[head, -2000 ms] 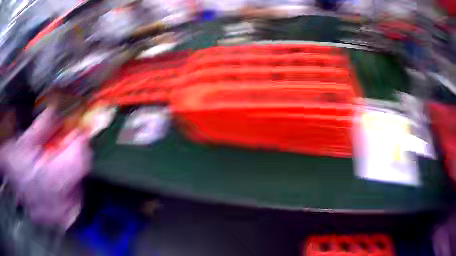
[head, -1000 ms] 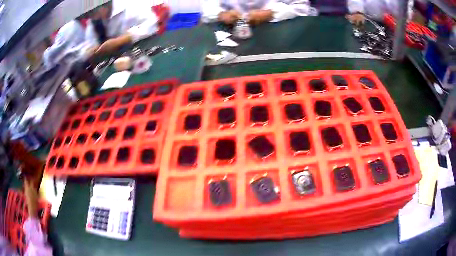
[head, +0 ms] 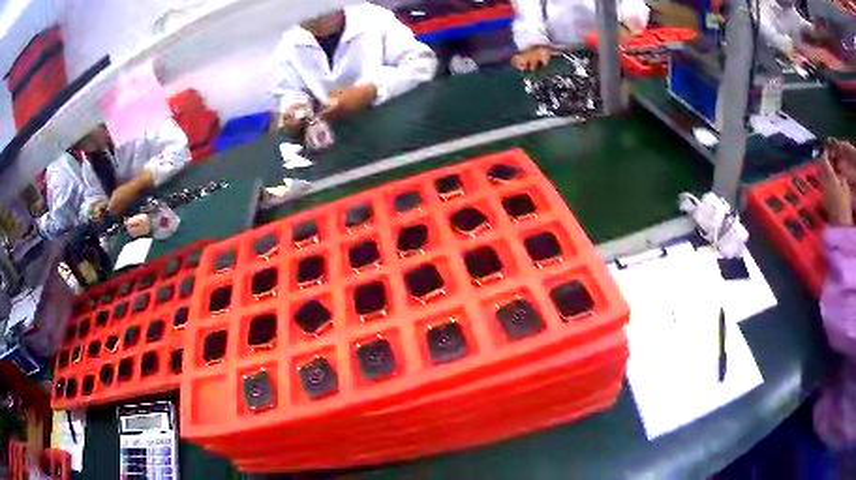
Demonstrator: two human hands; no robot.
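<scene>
Neither of my hands is in the picture. A stack of red-orange foam trays (head: pixel 422 397) lies nearest in front of me. Its top tray holds rows of dark watch bodies, one per pocket. Several in the front row, such as this watch body (head: pixel 319 377), lie face down with a small round mark showing. The front-left pocket (head: pixel 212 400) is empty. A flatter red tray (head: pixel 117 382) of watch bodies lies to the left. A calculator (head: pixel 148 445) is at the lower left, cut off by the lower edge.
A record sheet (head: pixel 662 375) with a pen (head: pixel 722 345) lies right of the stack, near a crumpled white bundle (head: pixel 715 223). A metal post (head: pixel 732 122) stands behind. People in white smocks sit across the bench. A pink sleeve (head: pixel 838 295) and another red tray (head: pixel 788 246) are at the right.
The view has swung right and tilted, so the stack and calculator sit further left and the record sheet shows more fully. The neighbour at the right has come into view.
</scene>
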